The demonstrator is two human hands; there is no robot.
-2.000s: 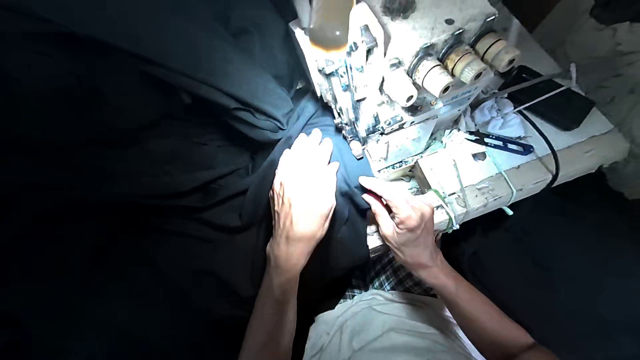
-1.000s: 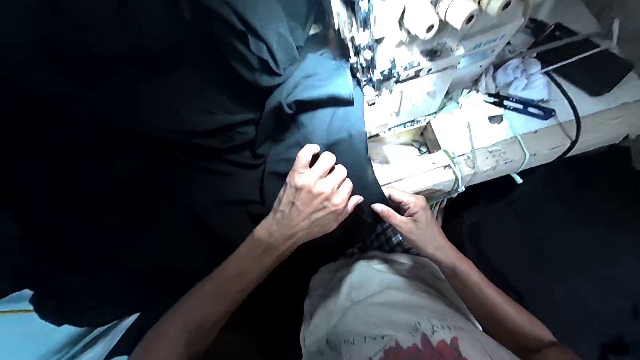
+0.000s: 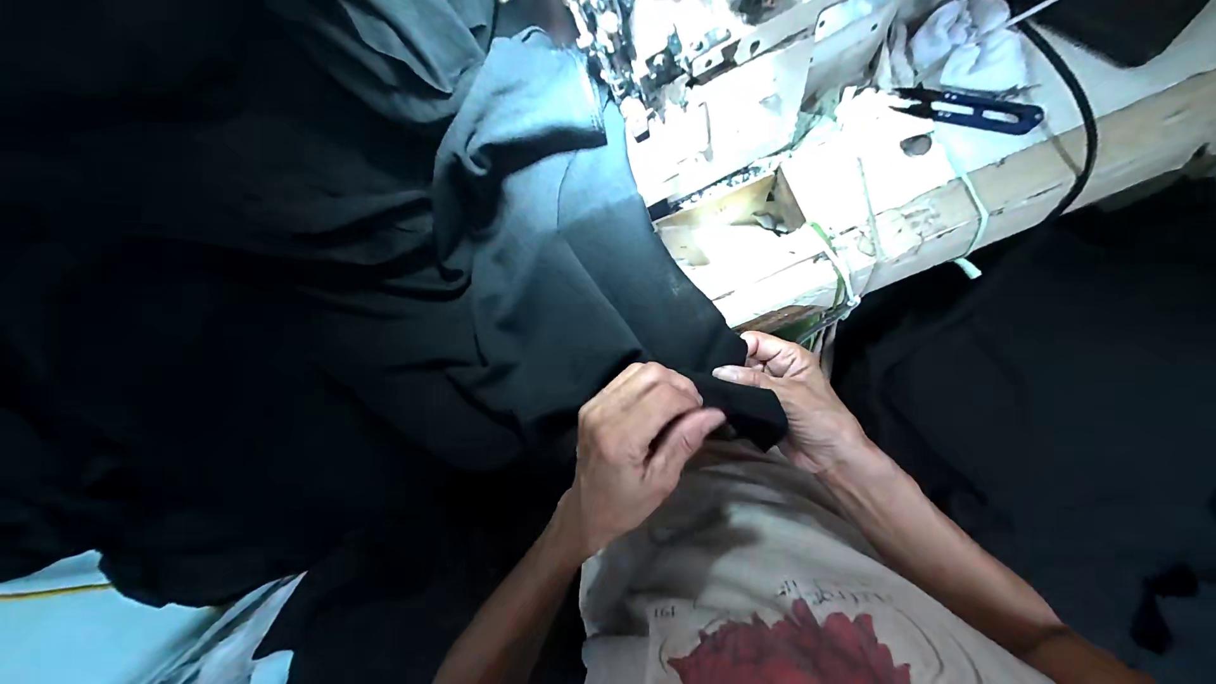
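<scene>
Black fabric (image 3: 532, 323) spreads from the left side to the needle area of a sewing machine (image 3: 665, 85) at the top centre. Near the front, my left hand (image 3: 636, 446) grips the fabric with curled fingers, close to its edge. My right hand (image 3: 793, 399) pinches the same edge between thumb and fingers, just to the right, where a folded end of the cloth hangs over. Some of my fingertips are hidden by the cloth. The fabric's far part still lies at the machine's presser foot area, where glare blurs the detail.
Blue-handled thread snips (image 3: 988, 111) lie on the worktable beside a crumpled white cloth (image 3: 978, 57). A black cable (image 3: 1083, 114) runs over the table's worn wooden edge (image 3: 1007, 190), which has cords tied round it. More dark fabric (image 3: 1064, 380) is at the right, a dark flat object (image 3: 1130, 24) at the top right.
Both hands have moved away from the machine toward my body along the fabric. My left hand, flat on the cloth two seconds ago, is now curled at its edge. The view has shifted.
</scene>
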